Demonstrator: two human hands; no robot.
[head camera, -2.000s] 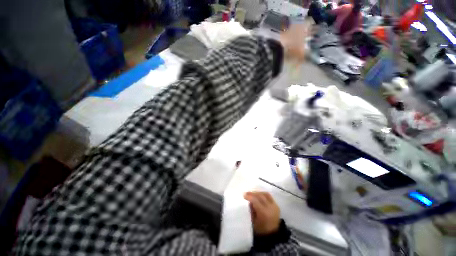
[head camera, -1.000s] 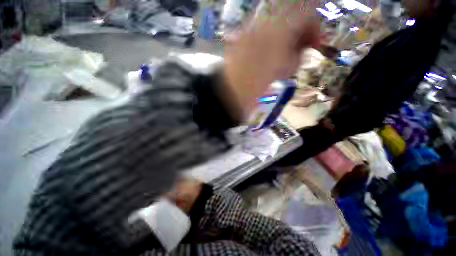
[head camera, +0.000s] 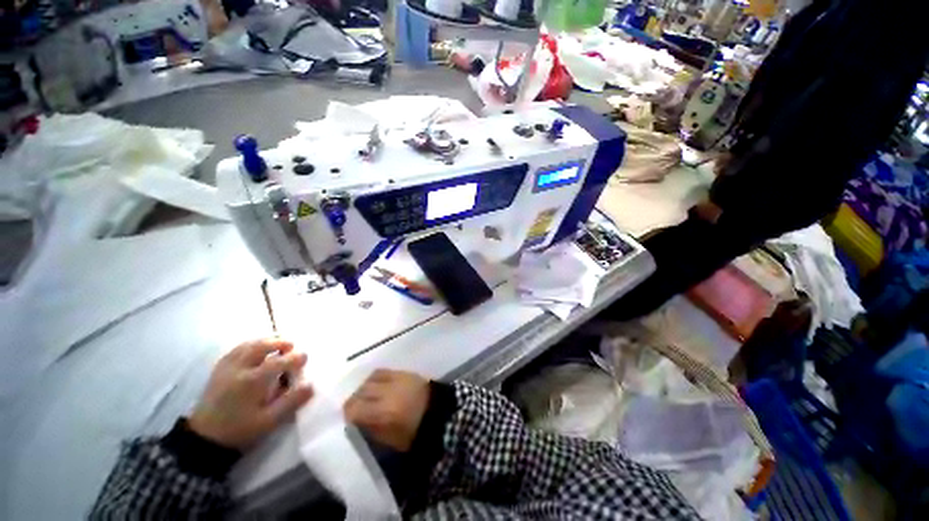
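Observation:
A narrow white fabric strip runs from the table's front edge down toward my lap. My right hand grips its right side. My left hand lies at the strip's upper left, fingers bent and a little apart; whether it holds the strip is unclear. The white sewing machine stands just beyond my hands with its screen lit. Its needle area is ahead of my left hand, and the strip is not under it. A thin dark bent guide lies left of the needle.
A black phone and orange-blue snips lie right of the needle. Pale slips and a parts tray are at the table's right end. White fabric is heaped back left. A basket and a dark-clothed person are at right.
My left arm, stretched far out before, has come back to the table's front edge. My right hand still has the strip. The view has swung right and now shows the whole machine.

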